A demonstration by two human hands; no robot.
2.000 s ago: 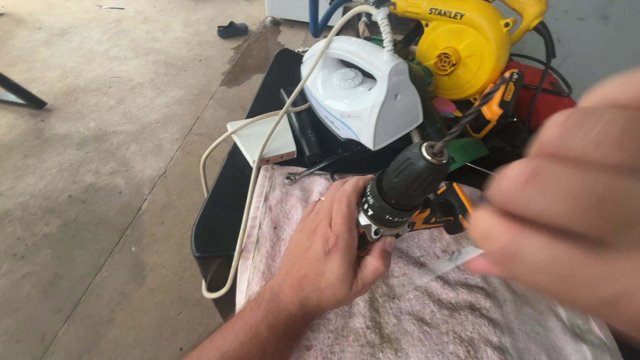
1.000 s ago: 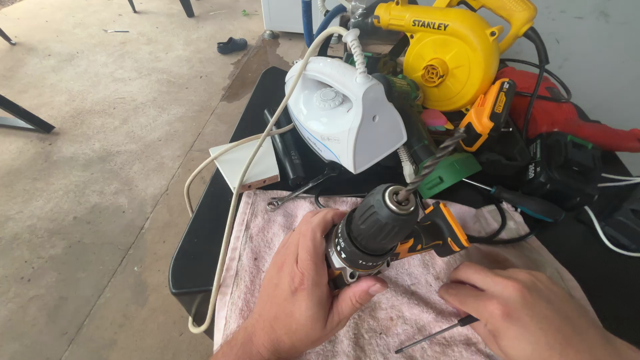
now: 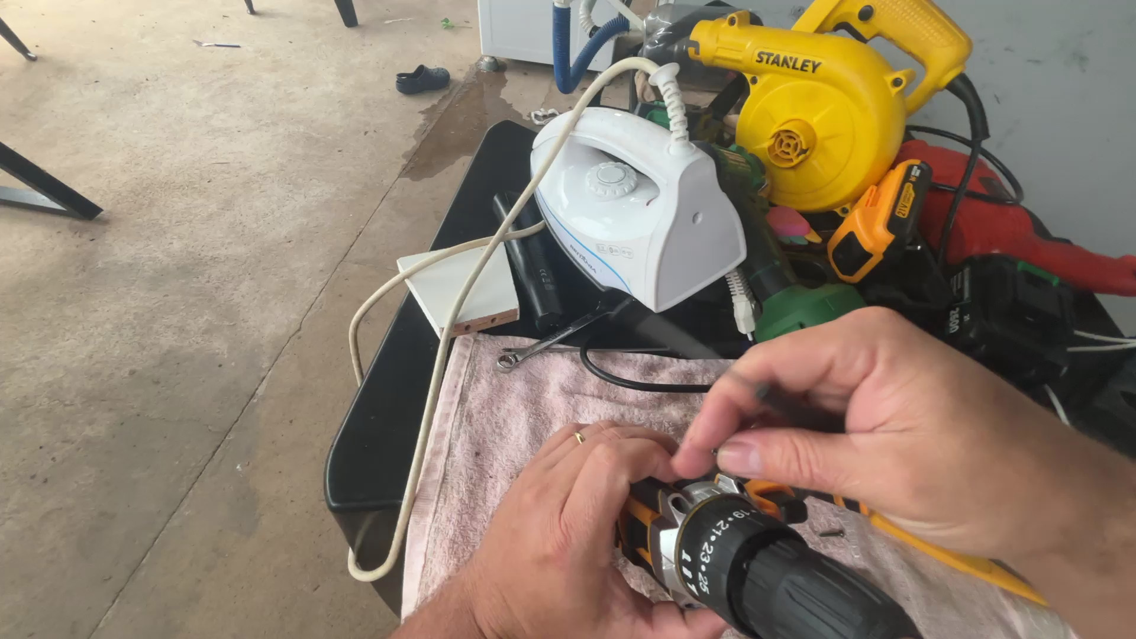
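My left hand is wrapped around the body of a cordless drill, whose black chuck points to the lower right. Above the drill's housing, my right hand pinches thumb and forefinger together over something small and dark. A blurred dark tool, possibly a screwdriver, lies within its fingers; its exact shape cannot be made out. On the pink towel, right of the drill, rests a small screw. The drill's handle side is mostly hidden behind my right hand.
Beyond the towel stand a white clothes iron and a yellow Stanley blower. An orange battery pack, a combination wrench, a white block and a black charger lie around them. The iron's cord loops over the black table edge.
The drill has turned, its chuck swinging from pointing up and away to the lower right. My right hand has moved from the towel to the drill's housing. The long bit is out of sight now.
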